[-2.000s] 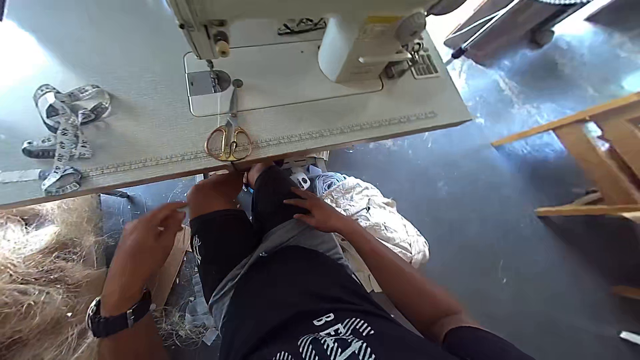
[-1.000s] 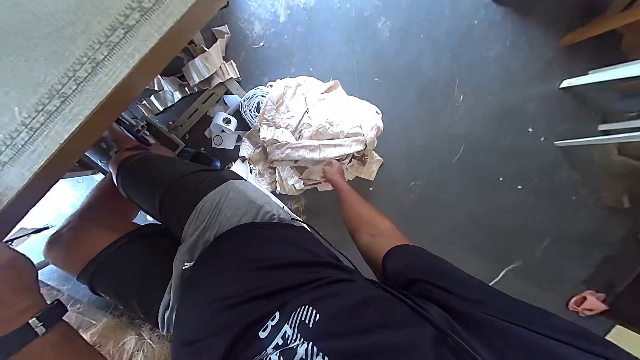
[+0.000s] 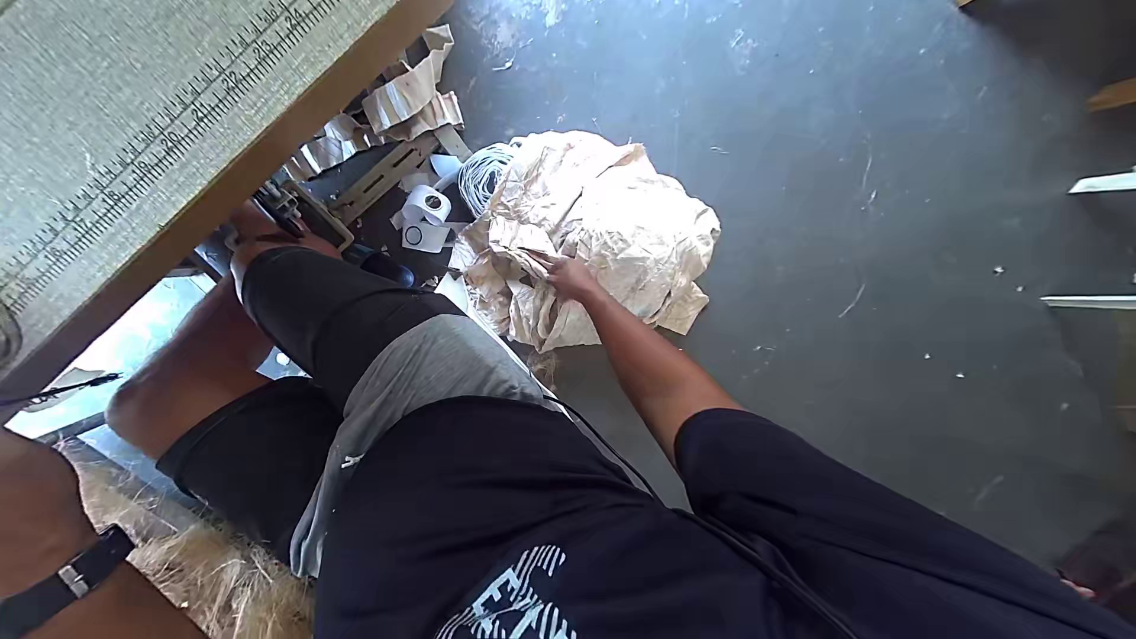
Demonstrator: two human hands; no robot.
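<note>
A crumpled cream cloth [image 3: 621,222] lies in a heap on the floor to the right of my legs. My right hand [image 3: 572,277] reaches down to its near left part, the fingers closed on a fold. At the left edge, my left hand [image 3: 35,501] shows only in part above a dark wristwatch; its fingers are out of view. The sewing table [image 3: 160,115], with a printed measuring scale along its edge, crosses the upper left.
Beside the cloth are a coil of white cord [image 3: 484,177] and white rolls [image 3: 426,206]. Crinkled paper strips [image 3: 408,98] hang near the table's underside, above a slotted wooden piece [image 3: 386,182]. Straw-like fibre [image 3: 222,568] lies at lower left. A thin dark cable runs across my shirt.
My right hand has moved from my thigh down to the cloth on the floor and taken hold of a fold. The view has swung to the right and down.
</note>
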